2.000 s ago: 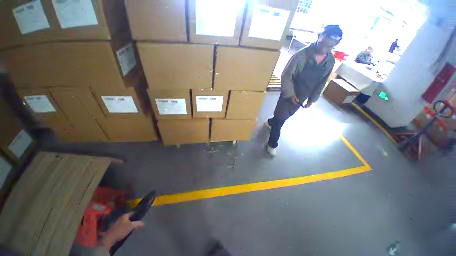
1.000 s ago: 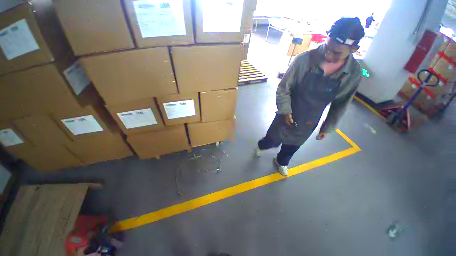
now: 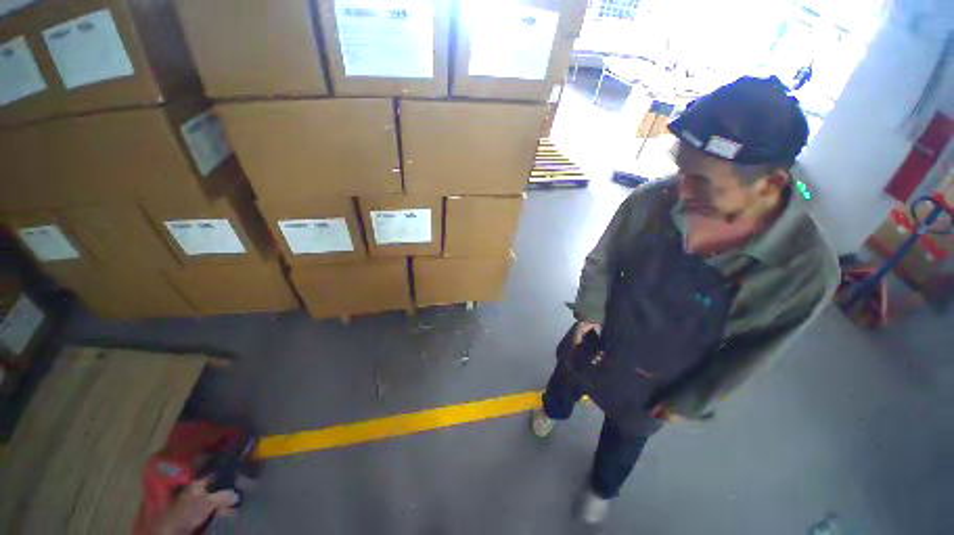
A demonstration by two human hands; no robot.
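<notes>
My left hand [image 3: 197, 508] is at the bottom left, blurred and cut off by the lower edge. Its fingers close on the black tow handle [image 3: 226, 472], of which only part shows. Below and behind the handle is the red body of a hand pallet truck [image 3: 167, 470]. A tan wooden pallet [image 3: 99, 434] with a flat slatted top lies just left of the red body; its forks are hidden. My right hand is not in view.
Stacked cartons [image 3: 303, 157] with white labels stand ahead and left. A person [image 3: 669, 303] in cap and apron is close on the right, over the yellow line [image 3: 398, 423]. Another pallet truck [image 3: 873, 277] and red-taped cartons [image 3: 915, 246] stand far right; a pallet [image 3: 557, 165] lies behind.
The person has walked much closer, towards the lower right of the view. The view has swung left and partly back. My left hand stays low at the handle.
</notes>
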